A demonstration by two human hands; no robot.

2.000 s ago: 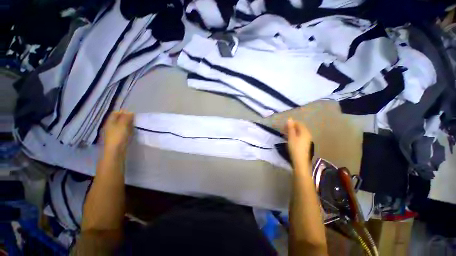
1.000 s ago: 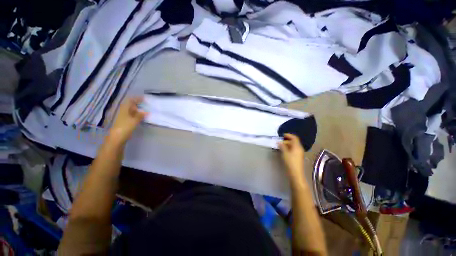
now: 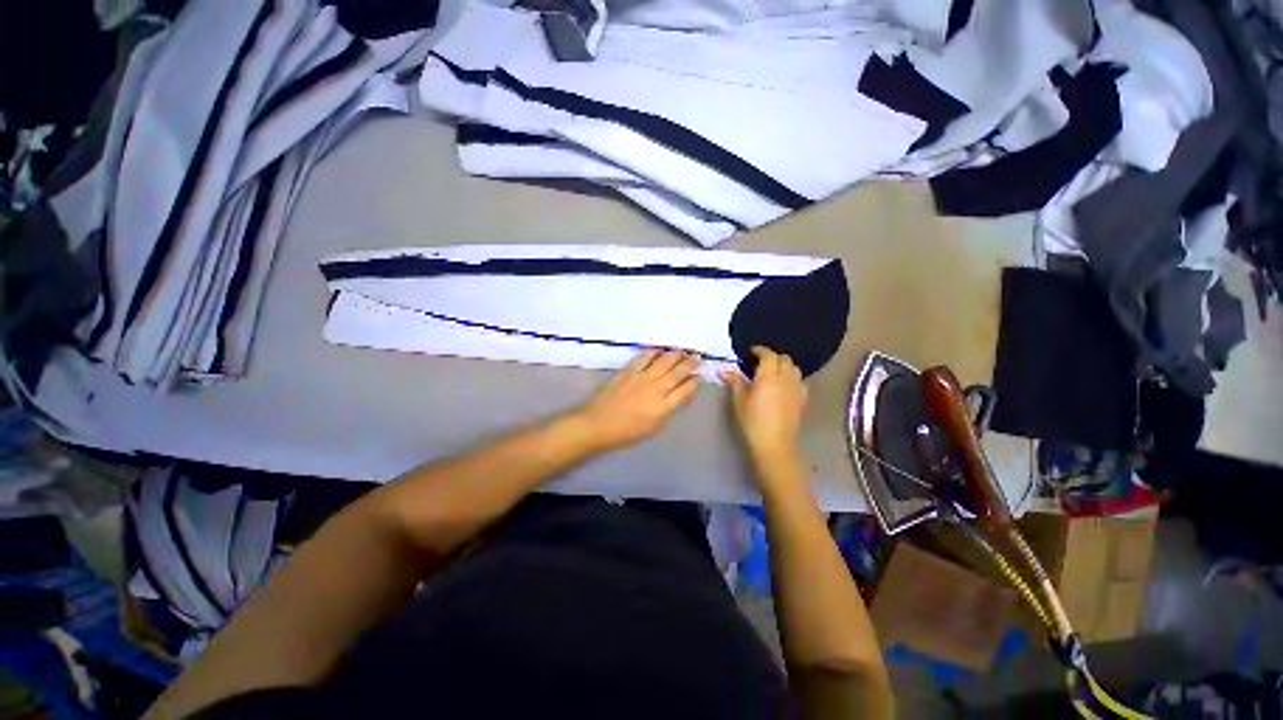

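A long white garment panel (image 3: 563, 303) with black stripes lies flat on the beige table. Its rounded black end piece (image 3: 791, 319) is at the right. My left hand (image 3: 647, 398) lies with spread fingers on the panel's near edge, left of the black end. My right hand (image 3: 768, 401) has its fingertips on the near edge at the black end, fingers close together; whether it pinches the cloth is hard to tell. The steam iron (image 3: 922, 443) stands right of my right hand, untouched, with its reddish-brown handle up.
A fanned stack of striped panels (image 3: 211, 183) is at the left. More white and black panels (image 3: 675, 127) lie at the far side. A black square (image 3: 1062, 352) and grey fabric are at the right. The yellow hose (image 3: 1024, 584) trails down over a cardboard box (image 3: 936, 605).
The panel, held stretched between both hands before, now lies flat on the table. My left hand has left its left end and moved right, close to my right hand. The view has shifted.
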